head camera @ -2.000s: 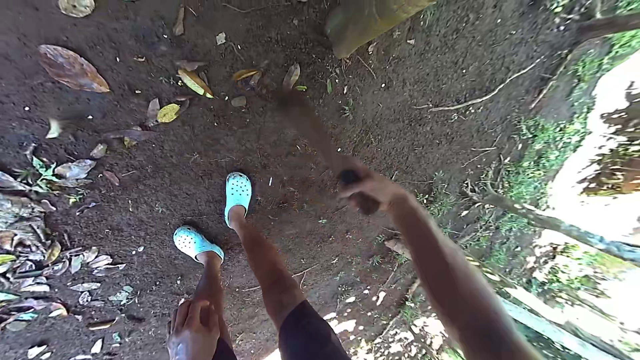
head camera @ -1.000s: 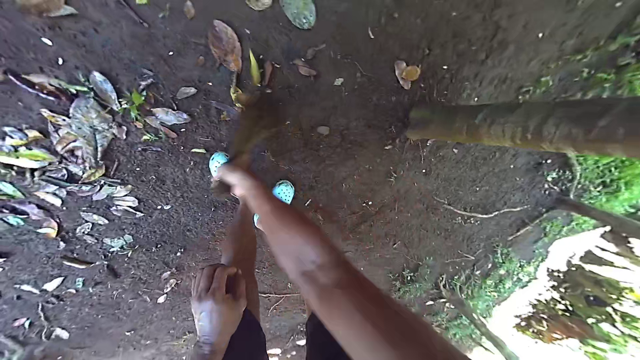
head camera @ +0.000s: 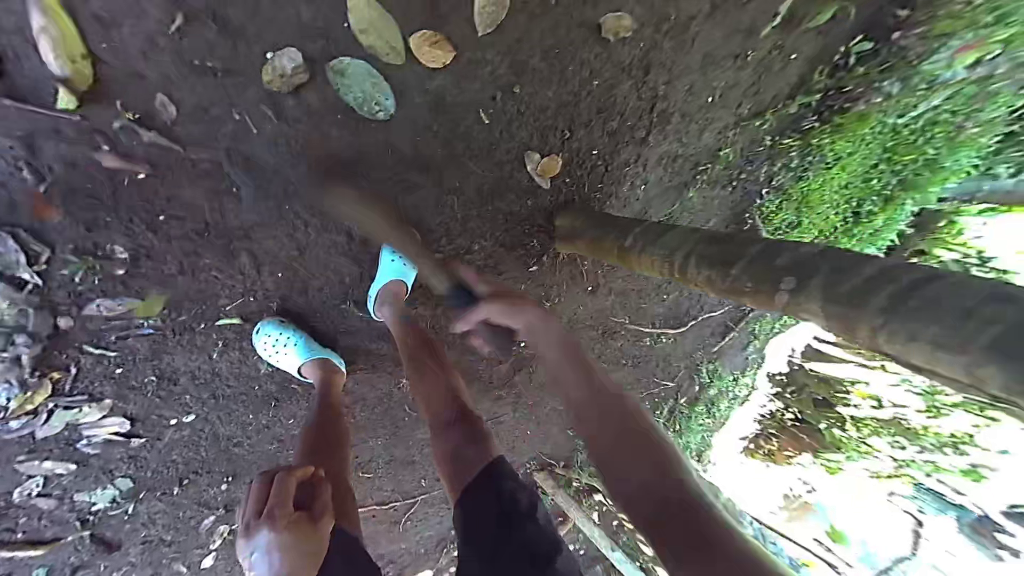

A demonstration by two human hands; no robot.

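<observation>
My right hand (head camera: 500, 316) is closed around the dark handle of a long tool (head camera: 392, 228). The tool is blurred by motion, reaches up and left over the bare soil, and its far end cannot be made out. My left hand (head camera: 284, 520) is at the lower left, fingers curled, over my left leg near the knee; nothing shows in it. My feet wear light blue clogs, the left clog (head camera: 292, 350) lower and the right clog (head camera: 393, 276) close below the tool's shaft.
A tree trunk (head camera: 768, 276) rises from the soil on the right. Fallen leaves (head camera: 360, 86) and a stone (head camera: 285, 70) are at the top, with leaf litter (head camera: 80, 420) at the left. Green moss or grass (head camera: 880, 168) and a fallen stick (head camera: 588, 524) are on the right side.
My right hand has swung from in front of the clogs out to the right with the tool. My left hand stays low by the leg. The view has shifted.
</observation>
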